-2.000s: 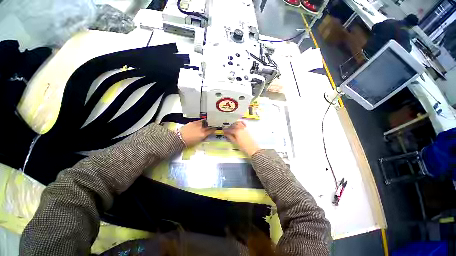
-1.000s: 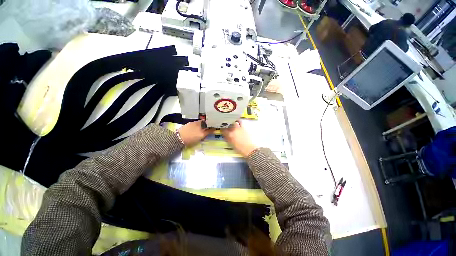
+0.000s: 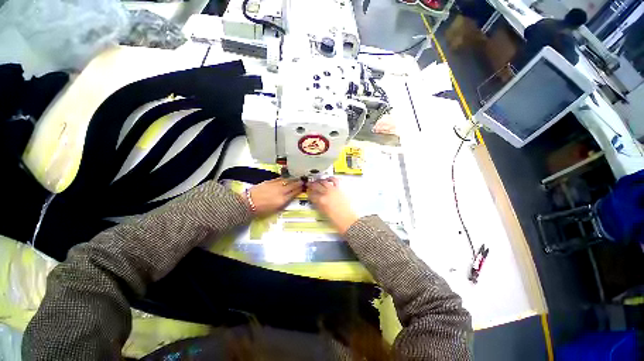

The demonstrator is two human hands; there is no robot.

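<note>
The white sewing machine head [image 3: 314,127] with its red-and-white emblem stands in front of me. My left hand [image 3: 274,195] and my right hand [image 3: 329,200] are close together just below it, with fingertips at the needle area. A black strip [image 3: 247,173] runs from the left to my left hand's fingers. A small dark piece shows between the fingertips; the needle and presser foot are hidden. The metal bed plate [image 3: 282,250] with yellow tape lies in front of the hands. What my right fingertips grip is too small to tell.
Black strips [image 3: 169,81] fan out at left. A wide black fabric pile [image 3: 261,292] lies along the near edge. Red-handled snips [image 3: 479,264] lie at right. Clear plastic bags [image 3: 70,32] are at upper left. A monitor [image 3: 537,97] stands at right; a person [image 3: 554,37] is beyond.
The view has shifted slightly. The fingertips have come closer together and show more clearly below the head. More of the black strip and yellow label is visible.
</note>
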